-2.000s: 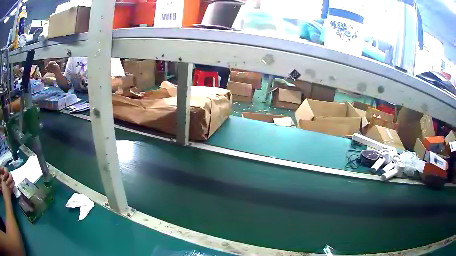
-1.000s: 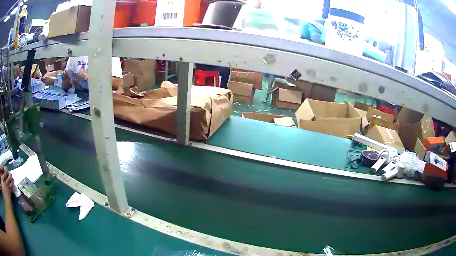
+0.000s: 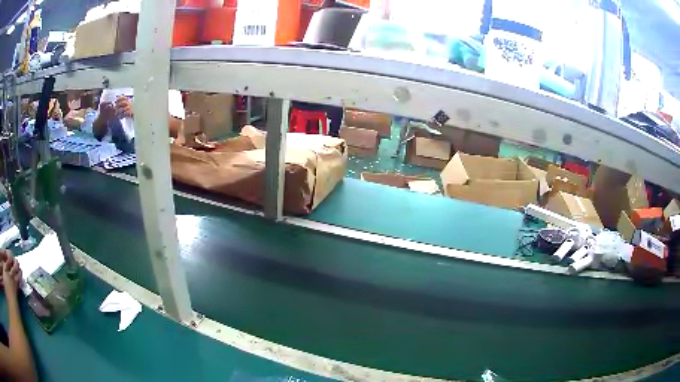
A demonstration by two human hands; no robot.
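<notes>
My right hand [image 3: 10, 273] is at the far left edge, cut off by it, with the bare forearm running down to the lower left corner. The fingers are bent; anything in them is hidden. My left hand cannot be made out. Right beside the hand stands a green hand press [image 3: 49, 183] with a black lever [image 3: 46, 101] pointing up. Its base [image 3: 58, 304] holds a clear and reddish block. White sheets [image 3: 46, 255] lie beside the press. A forked white scrap [image 3: 121, 307] lies on the bench to its right.
A pale post [image 3: 158, 186] rises by the green belt [image 3: 358, 298]. Across it are a brown paper bundle [image 3: 224, 168], printed stacks [image 3: 78, 149], tangled white devices [image 3: 585, 246] and open cartons [image 3: 496, 179]. A loaded shelf [image 3: 335, 74] hangs overhead. A person [image 3: 119, 119] works across the belt.
The view has shifted very slightly. The person across the belt has raised their hands in front of the chest. My right hand stays at the left edge by the press.
</notes>
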